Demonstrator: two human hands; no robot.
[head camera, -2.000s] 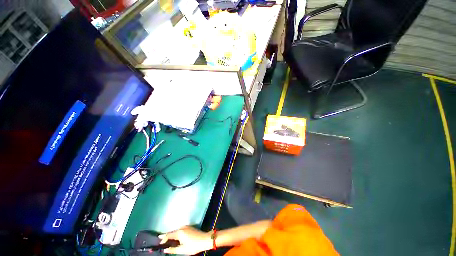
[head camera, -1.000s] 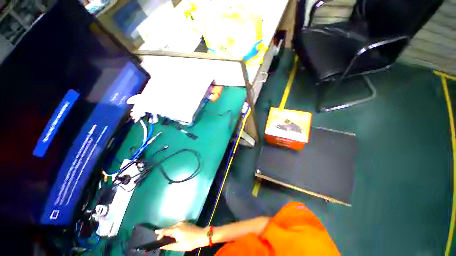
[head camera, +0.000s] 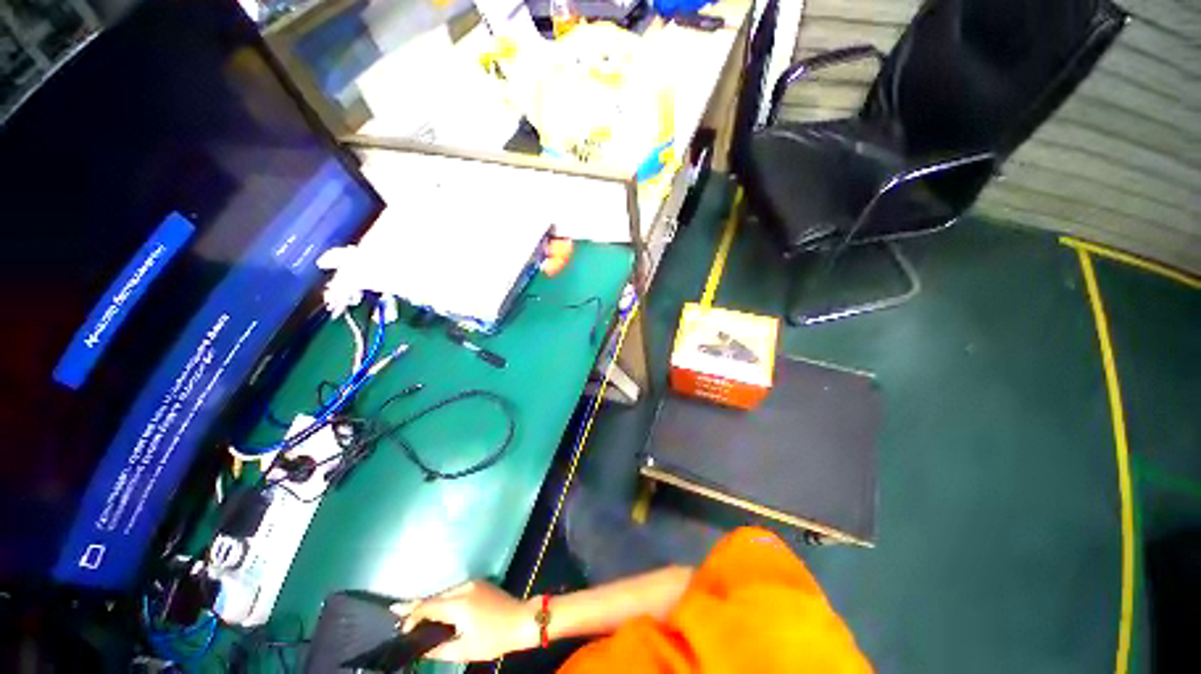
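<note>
My right hand (head camera: 468, 622), bare with a red band at the wrist, reaches in from an orange sleeve at the bottom. It is closed around a slim black remote control (head camera: 419, 645), held over or against a flat black set-top box (head camera: 353, 624) at the bench's near end. Whether they touch is unclear. The large screen (head camera: 158, 342) at the left shows blue panels with white text. My left hand is not in view.
A crowded white power strip (head camera: 277, 527), looped black cable (head camera: 507, 441) and white stack (head camera: 454, 244) lie on the green bench (head camera: 408, 520). An orange-and-white retail box (head camera: 723, 356) sits on a low dark platform (head camera: 777, 441). A black chair (head camera: 843, 171) stands behind.
The view has shifted, so the chair, retail box and bench cable appear further left. My right hand still holds the remote by the set-top box; the screen keeps its blue panels.
</note>
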